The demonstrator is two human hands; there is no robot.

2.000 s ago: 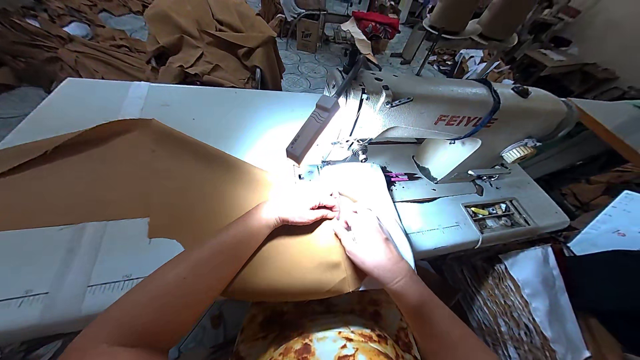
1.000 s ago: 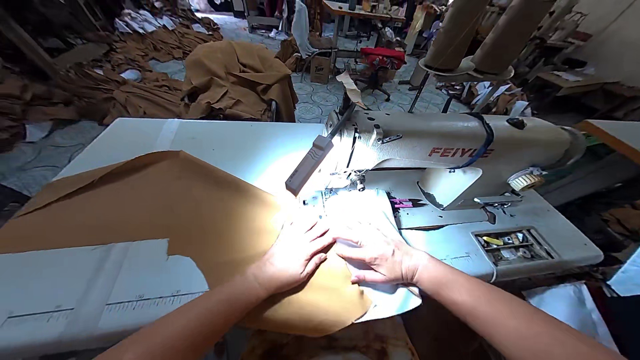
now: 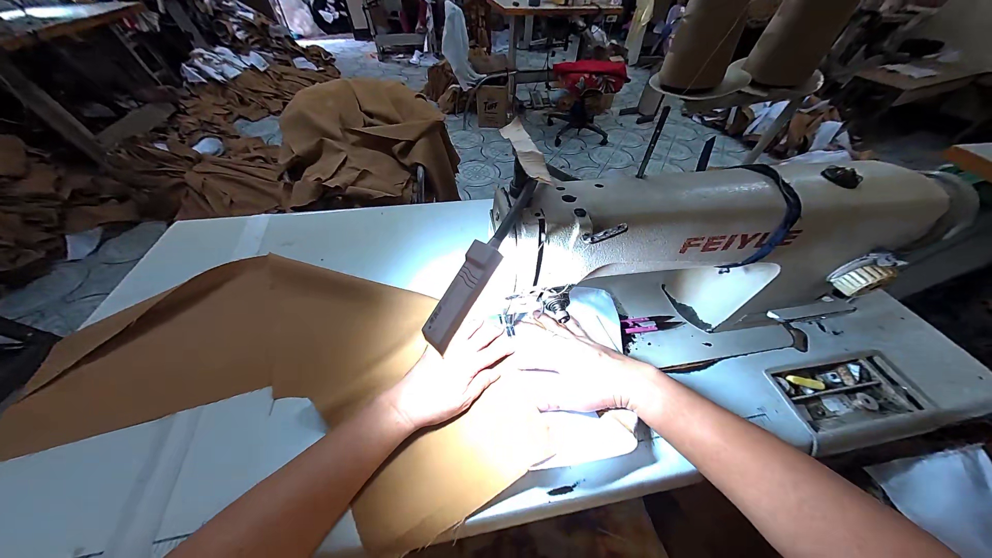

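Note:
A Feiyue sewing machine (image 3: 659, 225) stands on its white table, a clip-on lamp (image 3: 463, 296) lighting the needle area brightly. Tan fabric (image 3: 325, 341) spreads from the table's left side to the presser foot (image 3: 509, 322). My left hand (image 3: 453, 380) lies flat on this fabric, left of the foot, fingers spread. My right hand (image 3: 581, 376) presses on pale material just right of and in front of the foot, its fingertips partly lost in glare. Beneath it a white piece (image 3: 601, 442) shows at the edge. Pink-handled thread snips (image 3: 649, 324) lie under the machine arm.
A recessed tray (image 3: 849, 391) with bobbins and small parts is set in the table at the right. Thread cones (image 3: 705, 46) stand behind the machine. Brown cloth (image 3: 364, 139) is heaped beyond the table, with more piles on the floor at the left. A red-covered chair (image 3: 590, 77) stands farther back.
The tan fabric and both hands have moved forward toward the presser foot. More of the table's front edge shows below the fabric. The view has tilted up.

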